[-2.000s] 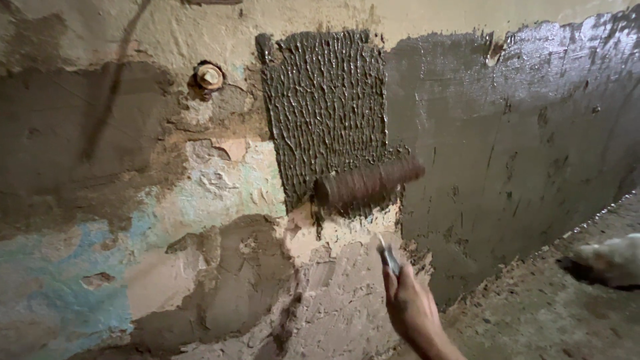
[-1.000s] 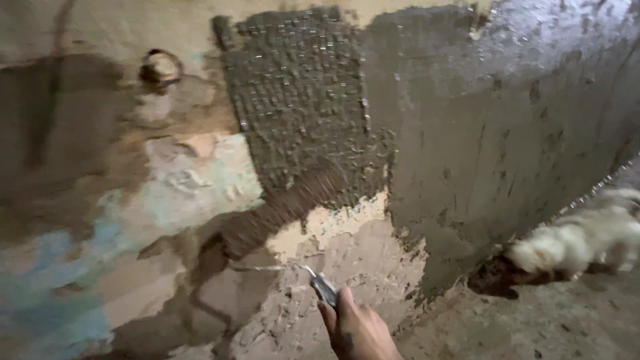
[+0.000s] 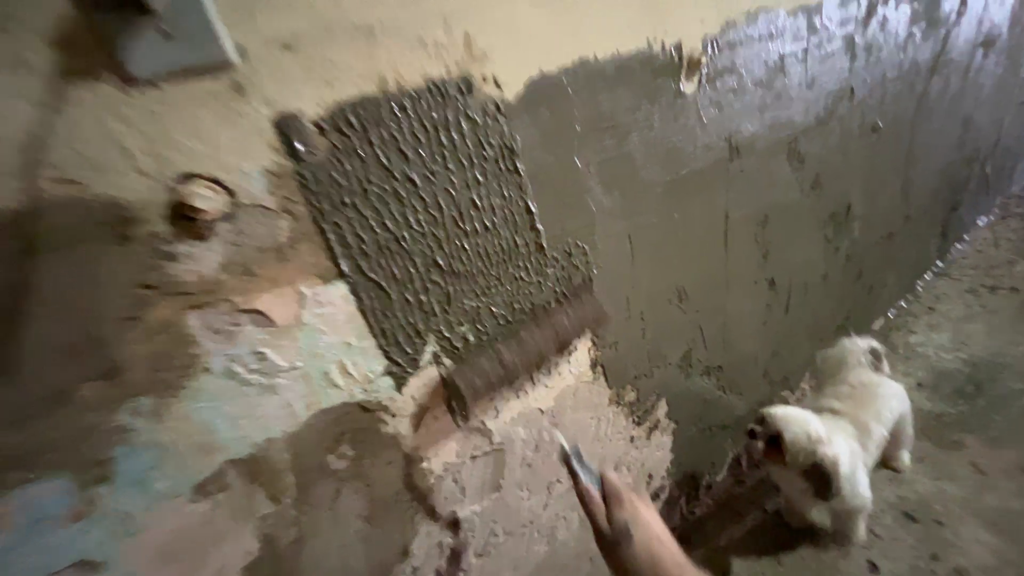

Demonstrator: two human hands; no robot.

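My right hand point(image 3: 636, 524) grips the handle point(image 3: 581, 466) of a paint roller, low in the view and right of centre. The dark, coated roller sleeve point(image 3: 524, 352) lies slanted against the wall at the lower edge of a patch of wet grey coating point(image 3: 436, 216), which has raised, stringy ridges. A smoother grey coating point(image 3: 664, 232) covers the wall to the right of this patch. Below the roller the wall is bare, rough and pinkish point(image 3: 544, 480). The roller's wire frame is mostly blurred. My left hand is out of view.
A small white dog point(image 3: 852, 416) stands on the rough floor point(image 3: 952, 496) at the wall's foot, right of my hand. A round pipe fitting point(image 3: 202, 198) protrudes from the wall at left. A pale grey box point(image 3: 178, 40) is at the upper left.
The roller moved down and left onto the brown patch, then back right to the ridged patch's lower edge. The dog has come further into view, closer to the wall's foot.
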